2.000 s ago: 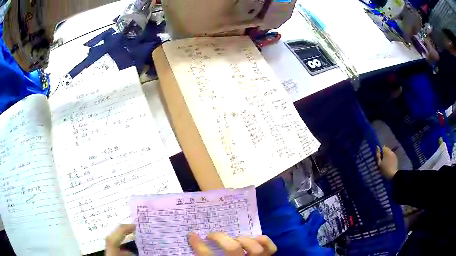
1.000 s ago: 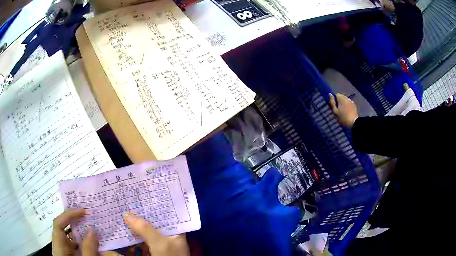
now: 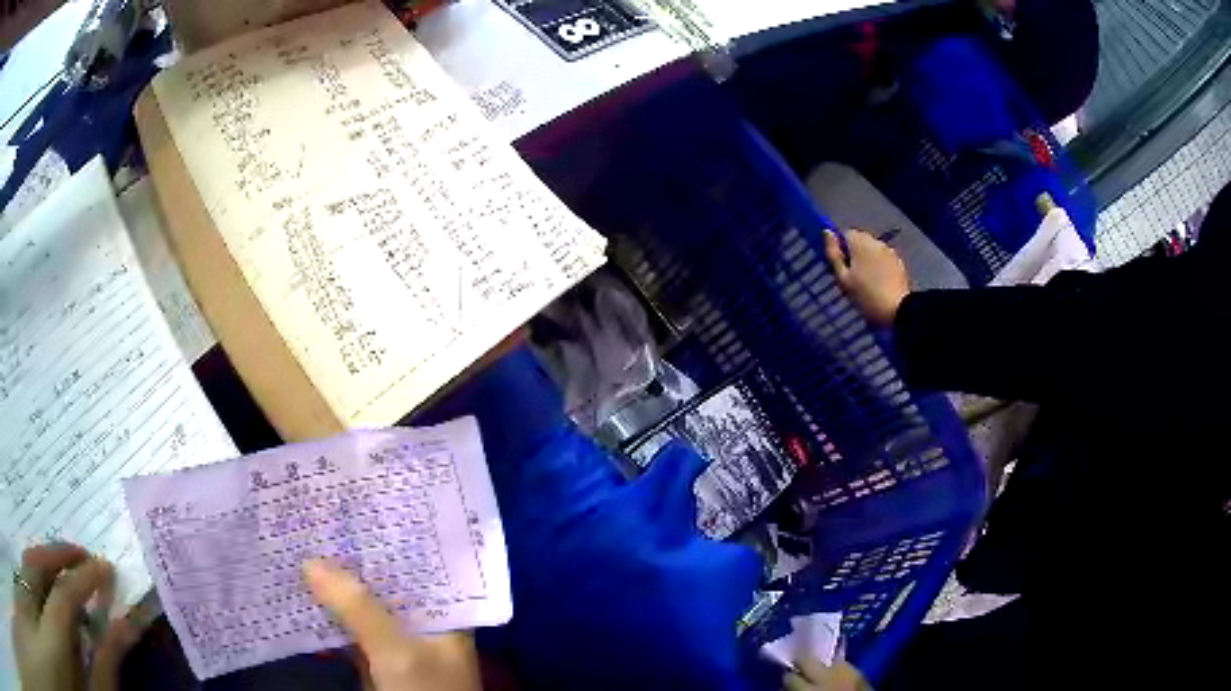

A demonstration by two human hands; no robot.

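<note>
A lilac-pink printed slip [image 3: 324, 533] with handwriting in its rows lies flat over the front of the papers. My right hand [image 3: 398, 641] holds it from the bottom edge, thumb on top. My left hand [image 3: 68, 607] is at the lower left over the notebook, beside the slip and apart from it, fingers bent and spread, partly cut off by the edge. The lined notebook [image 3: 81, 365] lies open at the left. The thick record book [image 3: 365, 216] with a cream handwritten page and brown edge lies to its right.
A blue plastic crate [image 3: 864, 466] holding bags and cloth stands at the right. Another person's hand [image 3: 875, 274] grips its rim; a second hand [image 3: 824, 675] is at the bottom by white paper. Blue fabric [image 3: 608, 554] is beside the slip. A black number tag [image 3: 574, 27] lies behind.
The view has swung right, so the books sit further left. My left hand has let go of the slip and moved left; my right hand still holds it. A hand has appeared at the bottom right.
</note>
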